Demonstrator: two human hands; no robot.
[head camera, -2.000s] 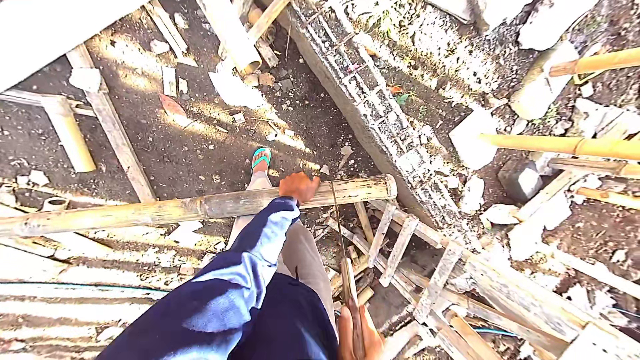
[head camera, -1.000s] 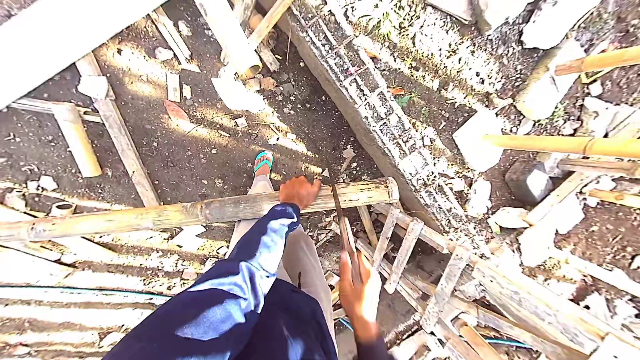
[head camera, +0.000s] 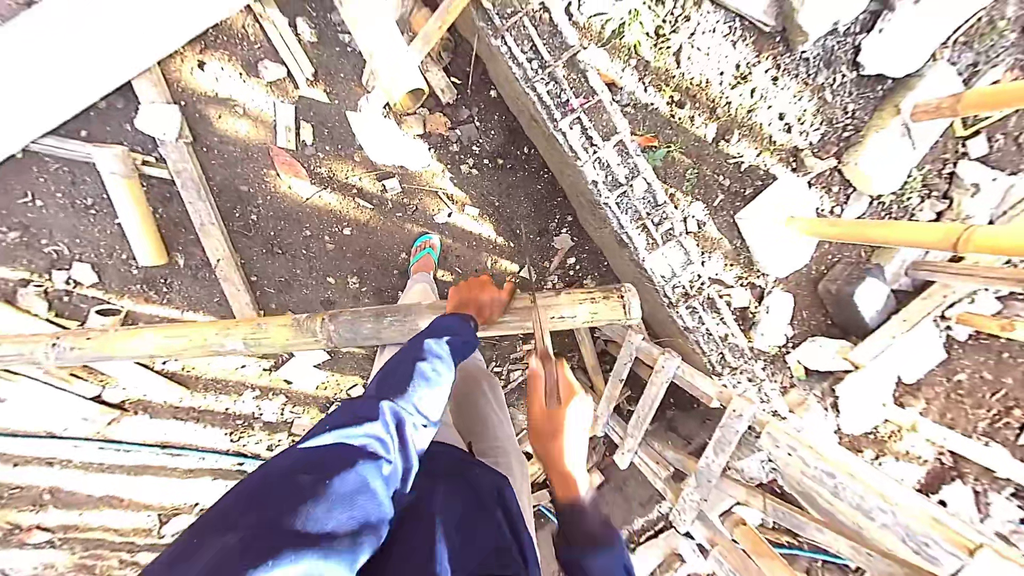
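A thick bamboo pole (head camera: 264, 334) lies crosswise over my leg, its cut end at the right beside a concrete beam. My left hand (head camera: 481, 299) presses down on the pole, a short way from that end. Just to its right, my right hand (head camera: 558, 412) is closed around the handle of a saw (head camera: 541, 324), whose thin blade crosses the top of the pole and points away from me. The blade is blurred, so how deep it sits in the bamboo cannot be told.
A concrete beam with exposed steel bars (head camera: 596, 180) runs diagonally beyond the pole. Wooden slats nailed like a ladder (head camera: 650, 408) lie at the lower right. Bamboo offcuts (head camera: 132, 208), boards (head camera: 200, 200) and rubble surround me. My sandalled foot (head camera: 425, 254) stands on dirt beyond the pole.
My right hand has moved forward from near the bottom edge toward the pole, then back slightly, with the saw in it. My left hand stays on the bamboo.
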